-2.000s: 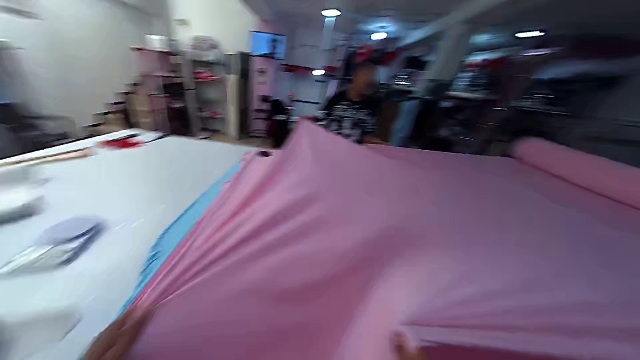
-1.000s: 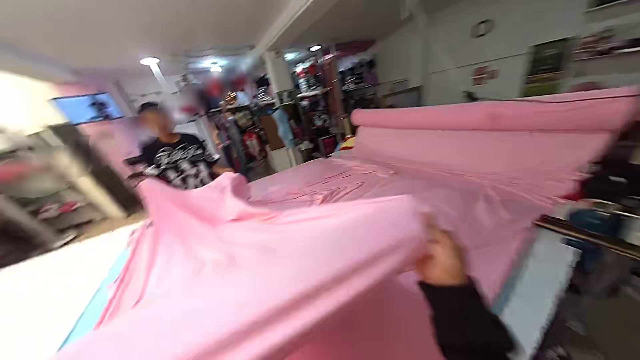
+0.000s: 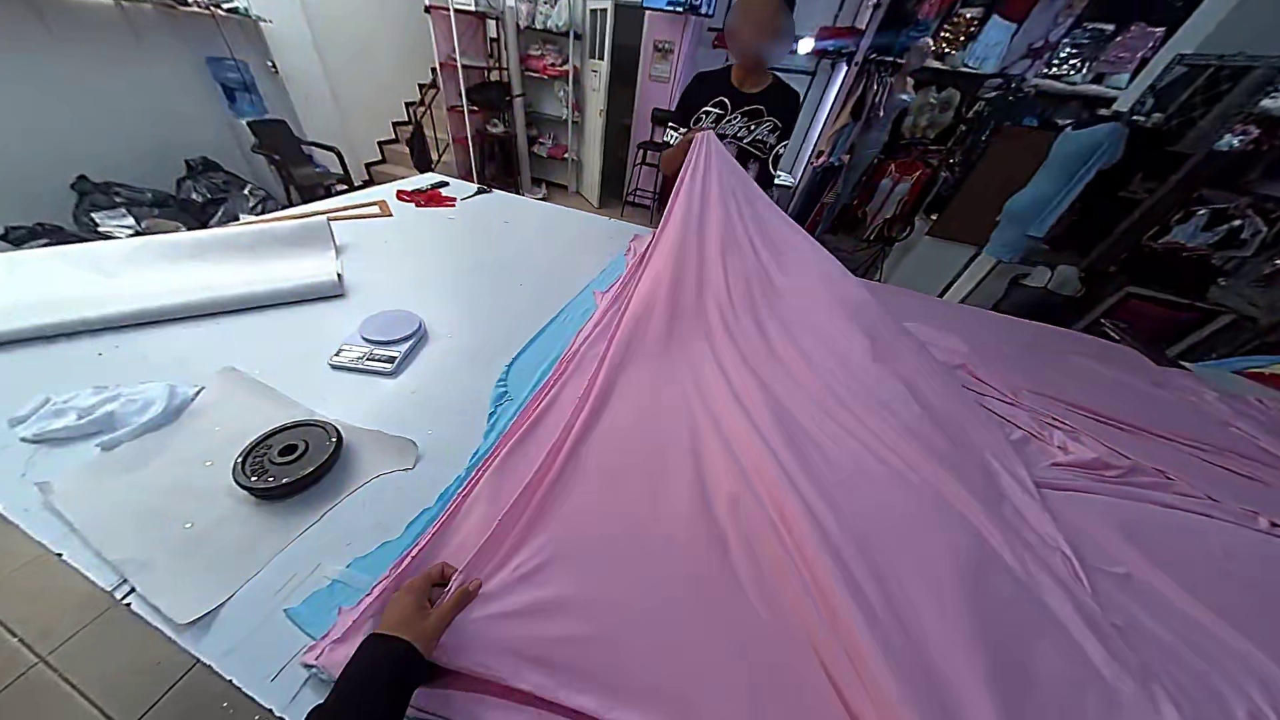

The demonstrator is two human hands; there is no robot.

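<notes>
Pink fabric (image 3: 680,450) spreads in layers over the white table (image 3: 480,250), above a layer of light blue fabric (image 3: 530,365) whose edge shows on the left. At the lower left, my left hand (image 3: 430,607) pinches the pink fabric near its edge, thumb and fingers together on a fold. My right hand is out of view. Across the table, a person (image 3: 745,110) in a black printed T-shirt holds the far end of the top pink layer raised to a peak.
On the left of the table are a digital scale (image 3: 382,342), a black weight plate (image 3: 288,458) on a paper pattern (image 3: 150,500), a crumpled white cloth (image 3: 105,412), a white roll (image 3: 170,275) and a wooden square (image 3: 365,210). Garment racks stand at the right back.
The view has swung left since one second ago, when a hand held up the fabric at the right. The other person now holds the far end of the fabric higher.
</notes>
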